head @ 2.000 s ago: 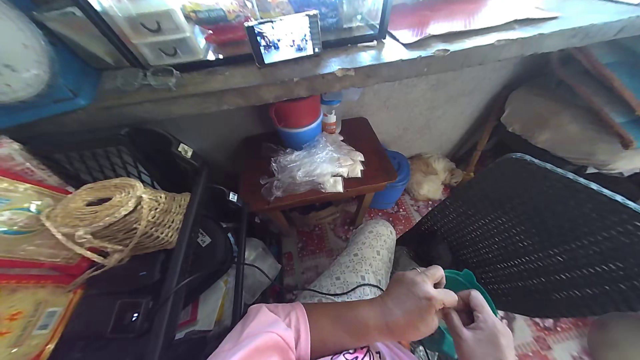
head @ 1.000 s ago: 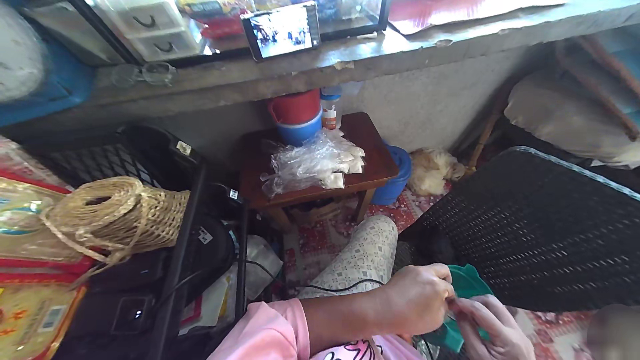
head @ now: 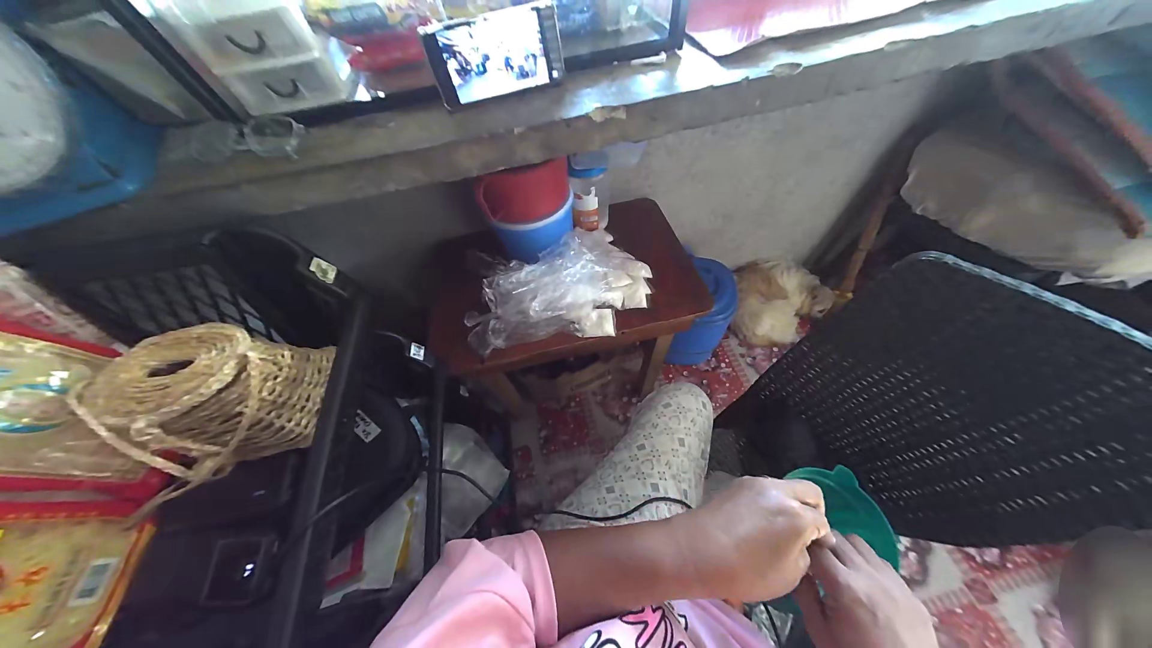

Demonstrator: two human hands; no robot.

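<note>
My left hand (head: 765, 535) and my right hand (head: 859, 589) meet at the fingertips over a green plastic container (head: 846, 504) at the lower right. The fingers of both are pinched together; whatever lies between them is too small or hidden to name. Part of the container is covered by the hands. Ahead, clear plastic bags (head: 549, 288) with whitish contents lie in a pile on a brown wooden stool (head: 661, 243). Behind the pile stand a red container (head: 531, 191) and a blue one (head: 540, 236), beside a small bottle (head: 586, 209).
A black woven chair back (head: 954, 405) rises at the right. At the left sit a roll of woven straw (head: 207, 387) and black crates. A lidded blue bucket (head: 706, 315) and a furry animal (head: 776, 301) are beyond the stool. A phone (head: 495, 56) leans on the concrete ledge (head: 630, 112).
My hands were slightly apart one second ago, with my right hand's fingers more spread; now their fingertips are close together. The bags on the stool have not moved.
</note>
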